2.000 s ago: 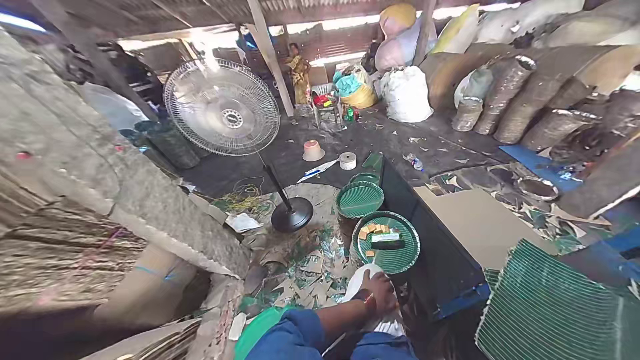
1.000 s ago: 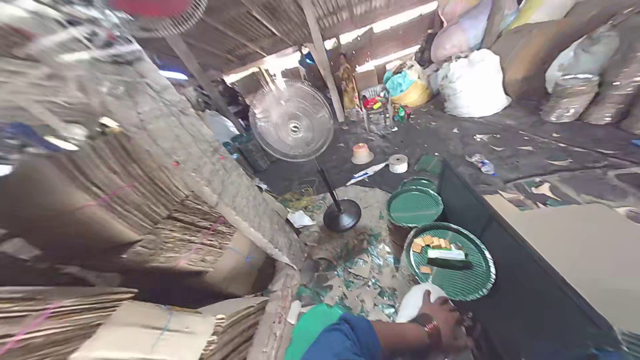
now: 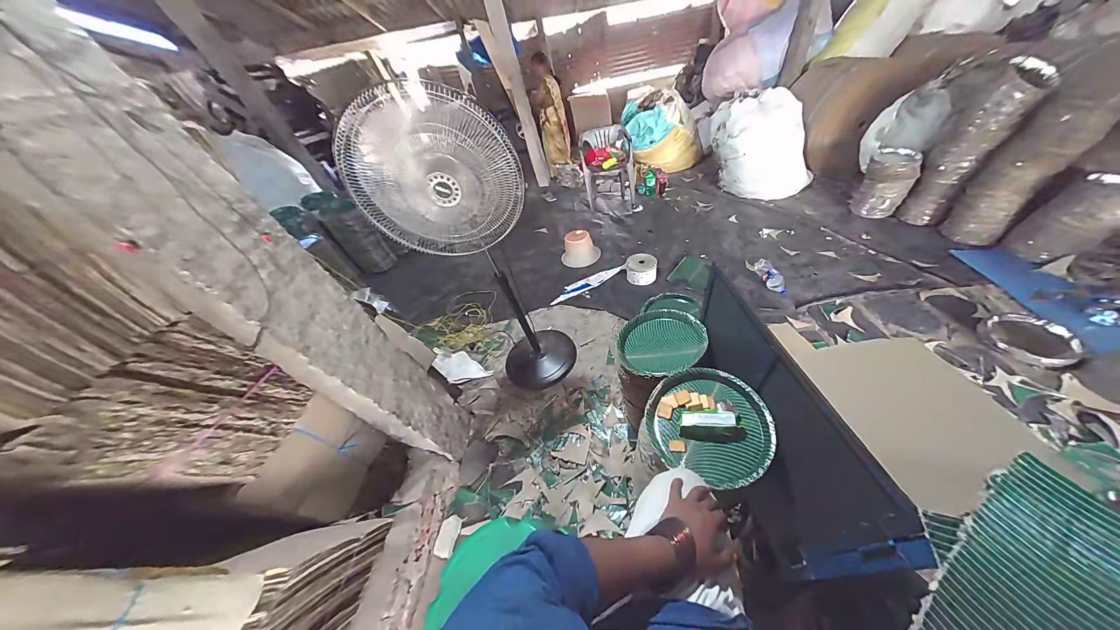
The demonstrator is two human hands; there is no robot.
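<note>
One of my hands, apparently my left hand (image 3: 703, 528), wears bangles and lies on a white cloth-like thing (image 3: 662, 499) at the lower middle; whether its fingers grip it is hidden. My other hand cannot be made out. Just beyond the visible hand stands a round stack of green ribbed discs (image 3: 735, 468). On it lie several small orange-brown blocks (image 3: 678, 446) and a dark object with a white label (image 3: 710, 420). A second round green stack (image 3: 662, 343) stands behind it.
A pedestal fan (image 3: 541, 359) stands ahead. A long black box or bench (image 3: 787, 420) is at the right, beside a brown cardboard sheet (image 3: 901, 411). Scraps (image 3: 573, 477) litter the floor. A concrete post (image 3: 289, 306) rises at the left. A person (image 3: 549, 114) stands far back.
The view has swung left and then back right. The visible hand stays by the white cloth-like thing; nothing on the green stack has plainly moved.
</note>
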